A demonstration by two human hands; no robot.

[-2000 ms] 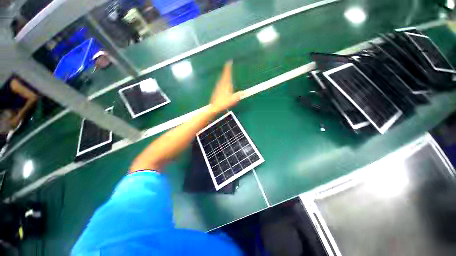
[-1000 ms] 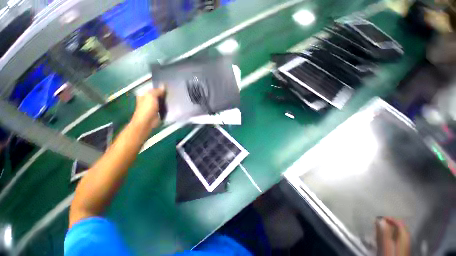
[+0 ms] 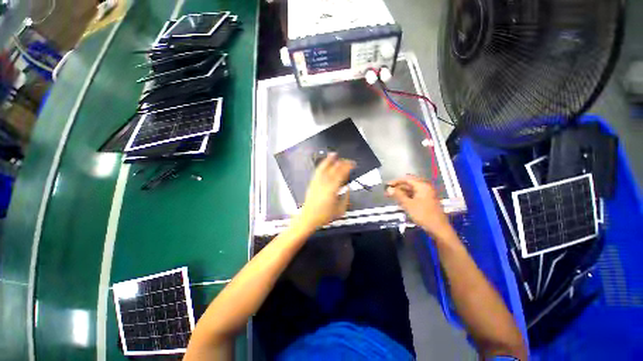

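A solar panel (image 3: 292, 166) lies back side up and tilted on the glassy top of the light box (image 3: 271, 220). My left hand (image 3: 328, 189) is over the panel's middle, its fingers at the small dark part there; whether they grip the cable is hidden. A thin black output cable (image 3: 362, 185) runs from the panel towards my right hand (image 3: 409, 195). My right hand's fingertips are pinched on a small dark cable end just right of the panel. Red and blue test leads (image 3: 416, 121) run from the bench instrument (image 3: 345, 56) down the box's right side.
A panel stack (image 3: 176, 125) lies on the green conveyor belt (image 3: 218, 233) at left, with another panel (image 3: 154, 311) nearer me. A blue crate (image 3: 484, 204) of loose panels stands at right, below a large black fan (image 3: 525, 63). A white paper (image 3: 368, 178) shows beside the panel.
The view has turned from the conveyor to the light box. The panel that my left hand held above the belt a second ago appears now on the box, with both hands at it.
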